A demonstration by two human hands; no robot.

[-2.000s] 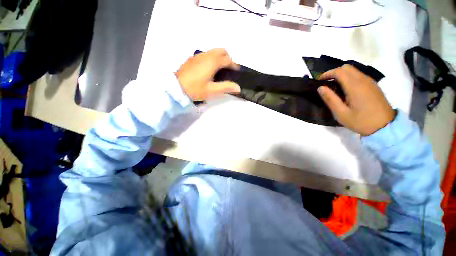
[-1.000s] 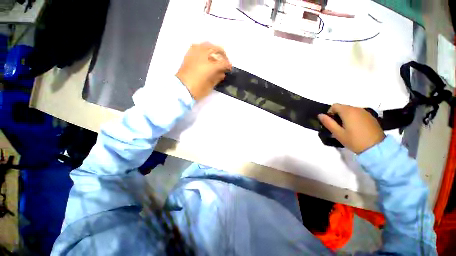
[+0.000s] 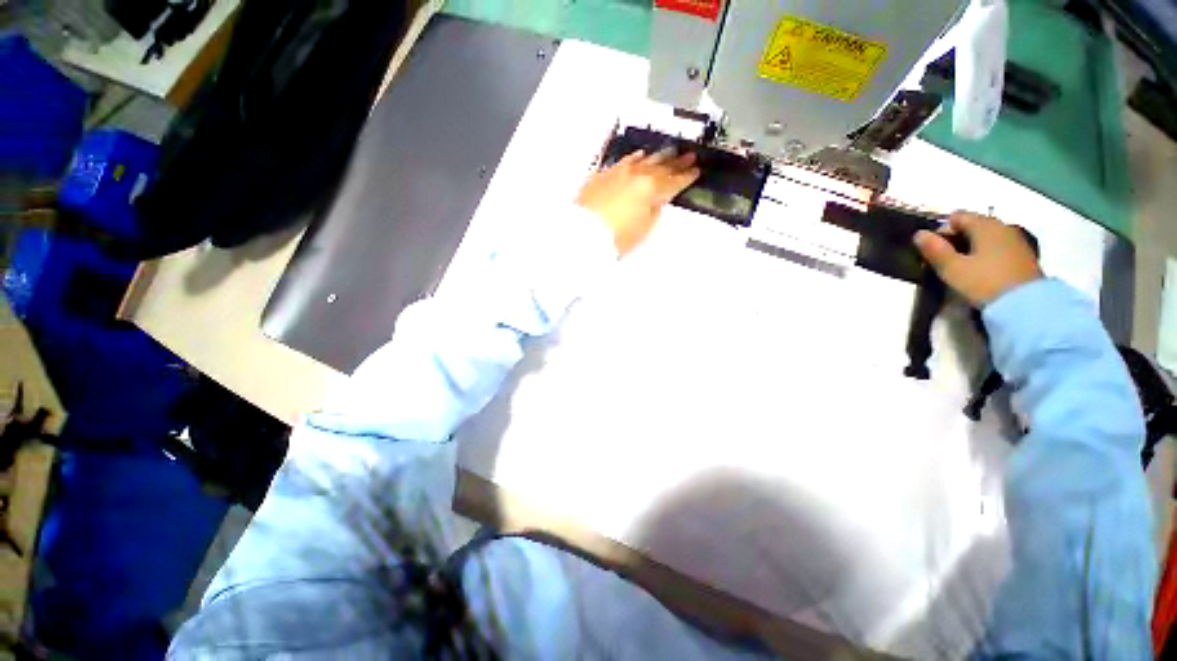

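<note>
The dark camouflage shoulder strap (image 3: pixel 723 194) lies crosswise under the sewing machine head (image 3: pixel 807 65). The pale clamp frame (image 3: pixel 807 220) crosses its middle and hides part of it. My left hand (image 3: pixel 633 196) holds the strap's left part down with outstretched fingers, left of the clamp. My right hand (image 3: pixel 984 258) grips the strap's right part, thumb on top. Black webbing (image 3: pixel 923 329) hangs from it towards me onto the white work sheet (image 3: pixel 645 375). Exact needle contact cannot be told.
A grey plate (image 3: pixel 387 194) lies left of the white sheet. A black pile (image 3: pixel 278 129) hangs at the table's left edge, with blue bins (image 3: pixel 110 181) beyond. The green machine bed (image 3: pixel 1046 142) is behind. More black webbing (image 3: pixel 1142 387) lies at the right edge.
Both hands have moved the strap away from me, from the front of the sheet to under the machine head. The view has shifted, showing the head. My left fingers have straightened over the strap.
</note>
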